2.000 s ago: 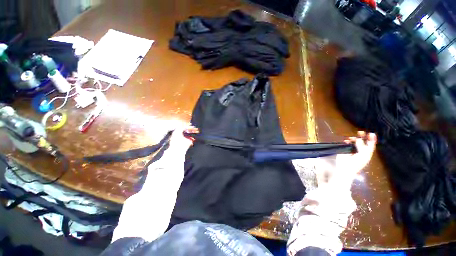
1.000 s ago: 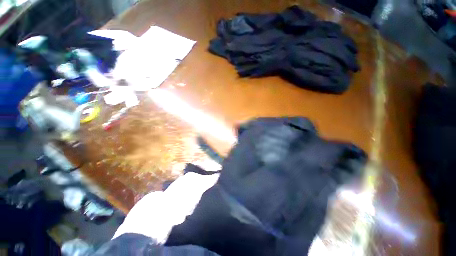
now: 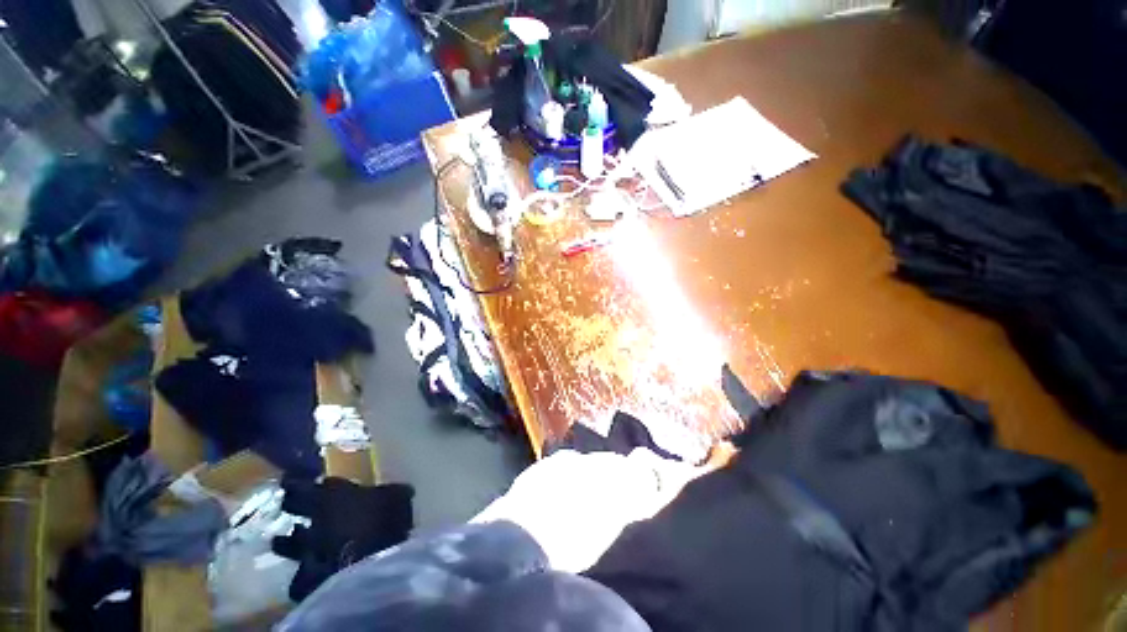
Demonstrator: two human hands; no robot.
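Note:
A black garment point(image 3: 816, 494) lies at the lower right, with a round label-like patch near its top and a dark bluish strip point(image 3: 810, 512) across it. My left hand point(image 3: 721, 454) shows only as a small bit of fingers at the garment's left edge, below a pale sleeve. Whether it grips the cloth cannot be seen. My right hand is not in view. A second black garment heap point(image 3: 1001, 235) lies at the right side of the brown table point(image 3: 816, 272).
A grey-white hand machine point(image 3: 489, 185) with a cord, a yellow tape ring point(image 3: 544, 211), a red tool point(image 3: 581, 247), papers point(image 3: 723, 154) and bottles point(image 3: 593, 148) lie at the table's left end. Clothes point(image 3: 247, 309) and a blue crate point(image 3: 393, 121) stand beyond the edge.
The view has swung left. The strip, held stretched between both hands two seconds ago, now lies across the garment. My right hand has gone out of view.

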